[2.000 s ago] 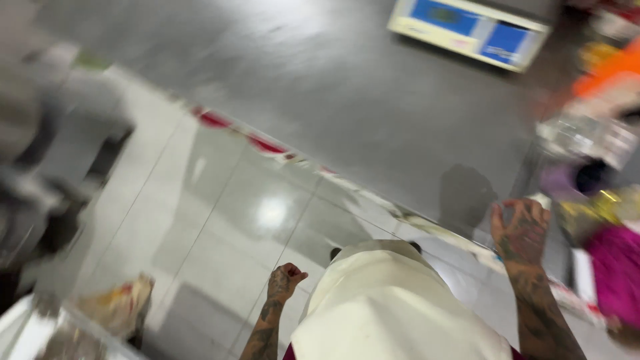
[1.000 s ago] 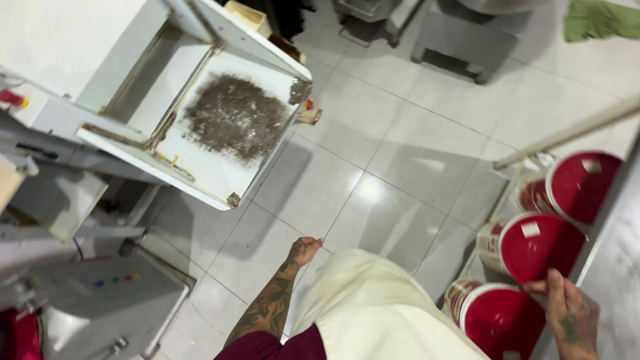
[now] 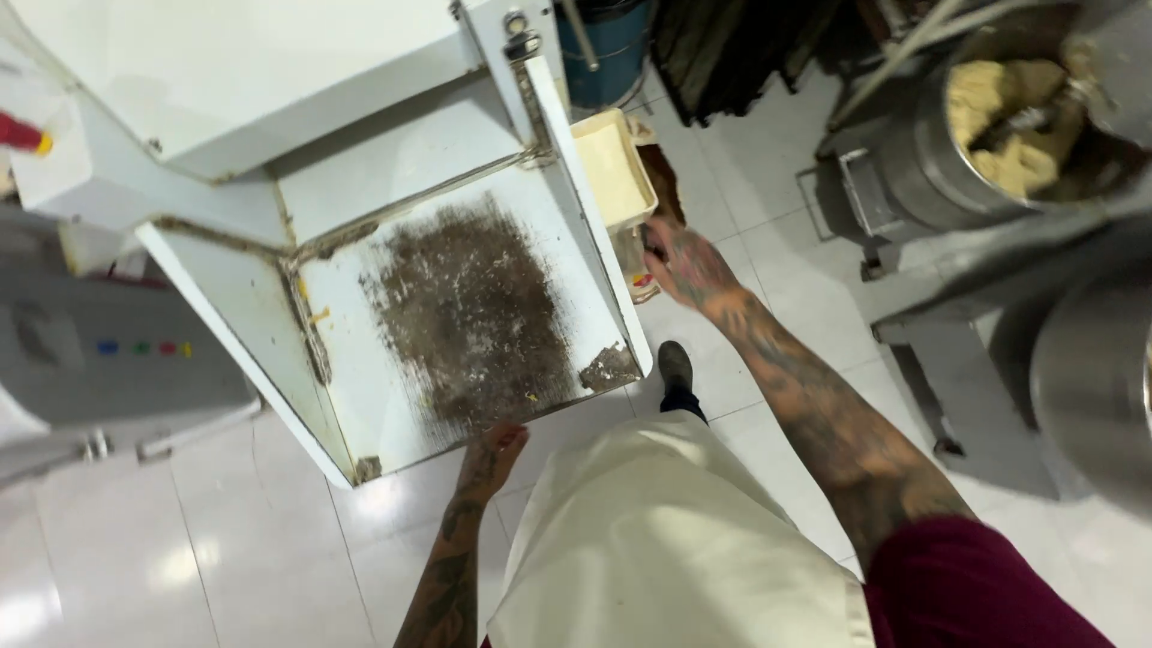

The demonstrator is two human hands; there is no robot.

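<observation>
My right hand (image 3: 686,261) reaches to the right outer side of a white machine tray (image 3: 342,423) with a worn dark patch on its floor. Its fingers are curled beside a cream plastic container (image 3: 614,171) fixed or resting at that side; whether they grip anything is not clear. Below the container, a clear bag or holder (image 3: 630,256) is partly hidden by the hand. My left hand (image 3: 497,450) is at the tray's near edge, fingers loosely curled, and I cannot tell if it touches the edge.
A steel mixing bowl (image 3: 936,144) with pale dough (image 3: 1017,117) stands at the upper right. Another steel bowl (image 3: 1098,378) is at the right edge. A grey machine with coloured buttons (image 3: 117,351) is at the left. A blue bin (image 3: 605,54) stands behind the tray.
The view has swung from a grey table to the white machine, which is now close. My right hand has left the red-lidded buckets and is now beside the cream container.
</observation>
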